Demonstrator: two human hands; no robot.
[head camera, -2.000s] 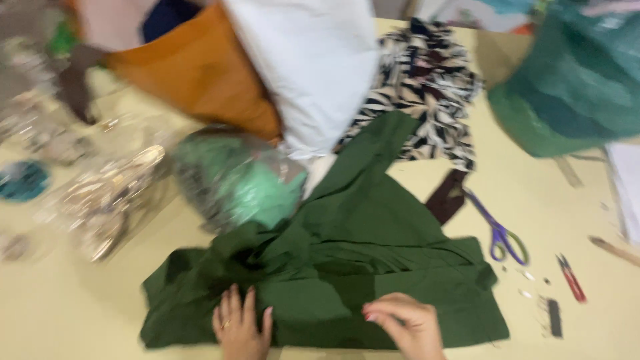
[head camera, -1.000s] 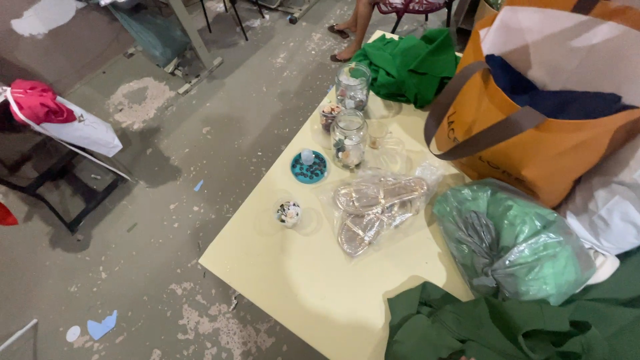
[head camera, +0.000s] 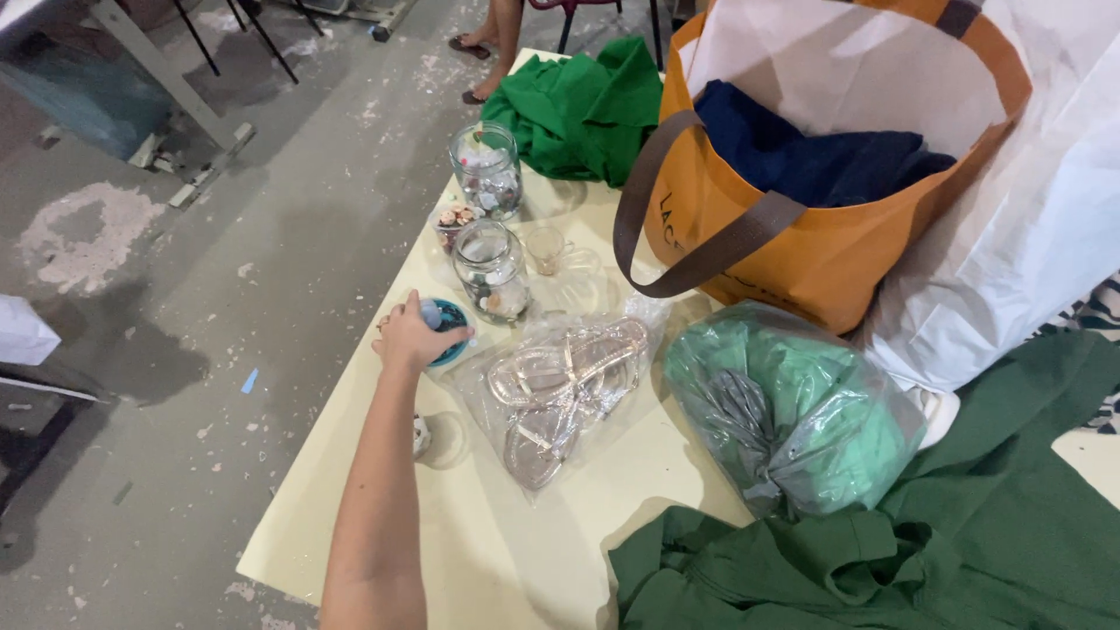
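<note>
My left hand (head camera: 411, 334) reaches over a round blue dish (head camera: 451, 325) of small dark items near the table's left edge. Its fingers are spread around the dish's rim; whether they grip it is hard to tell. A small container (head camera: 421, 436) is partly hidden behind my forearm. Just beyond the dish stand two glass jars (head camera: 492, 282) holding small pieces, with a small tub of pinkish beads or buttons (head camera: 455, 219) beside them. Dark green fabric (head camera: 787, 569) lies at the lower right. My right hand is out of view.
Flat sandals (head camera: 569, 376) lie in clear plastic. Beside them are a plastic bag with green contents (head camera: 796, 411), an orange tote bag (head camera: 787, 254) holding navy fabric, and a white bag (head camera: 1006, 201). Bright green fabric (head camera: 586, 109) lies at the far corner; a person's feet (head camera: 486, 83) are beyond.
The view has swung left from the dark green fabric, where both hands were two seconds ago. A hand, absent one second ago, is now at the blue dish.
</note>
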